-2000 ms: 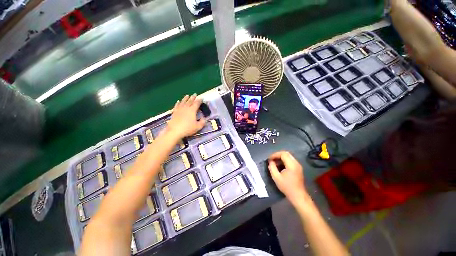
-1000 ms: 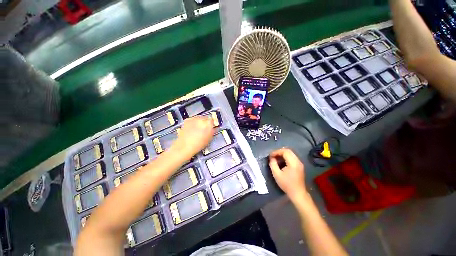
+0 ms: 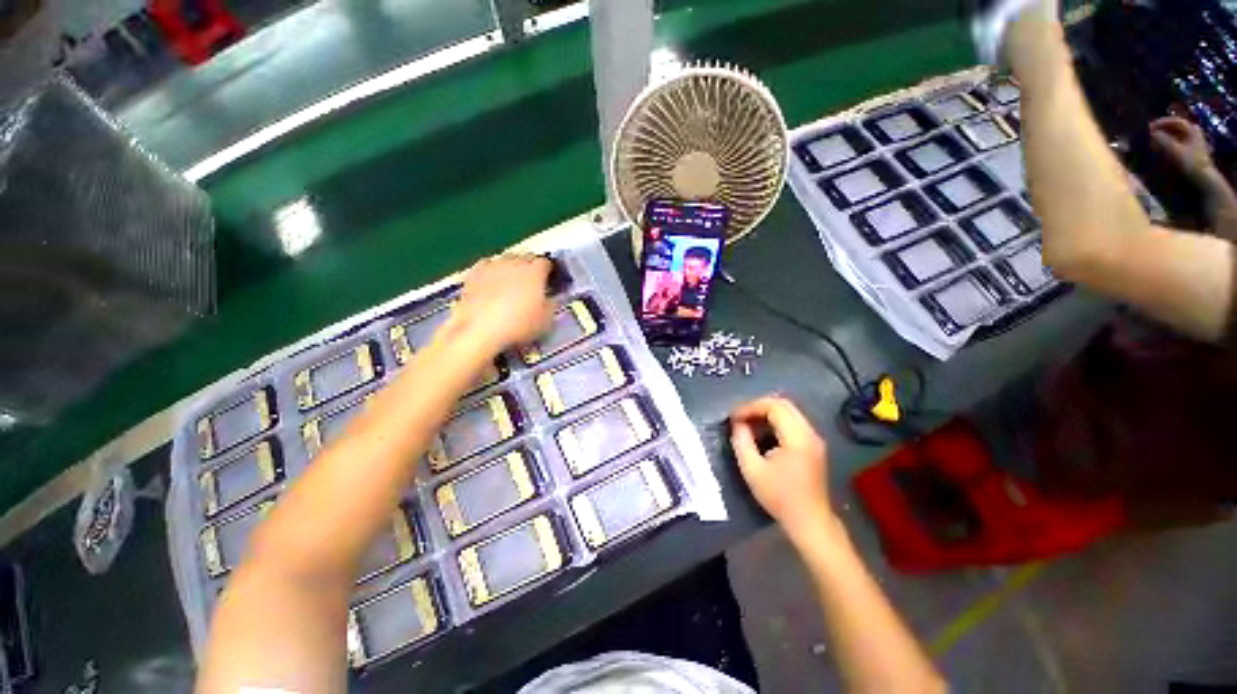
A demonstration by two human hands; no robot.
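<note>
A whitish blister tray [image 3: 699,477] lies in front of me with several black phone housings [image 3: 621,502], many with gold or cream end strips. My left hand [image 3: 509,301] is over the tray's top right pocket. It covers most of the black housing there, and its fingertips are hidden, so I cannot tell if it grips it. My right hand [image 3: 777,447] rests on the dark bench right of the tray, fingers curled. Whether it holds a small part is not visible. A loose pile of tiny silvery parts [image 3: 715,355] lies between the tray and the cable.
A beige fan [image 3: 696,152] stands behind the pile, with a lit smartphone [image 3: 681,271] leaning on it. A black cable has a yellow tag [image 3: 886,400]. Another tray [image 3: 889,315] lies at right under a neighbour's arm [image 3: 1099,203]. A red stool or bin [image 3: 1004,508] is below right. A clear bag [image 3: 103,519] lies left.
My left hand has moved up and left from the gold-strip housing to the top right pocket. My right hand has stayed almost still. The neighbour's arm has moved left, and a clear grey stack shows at left.
</note>
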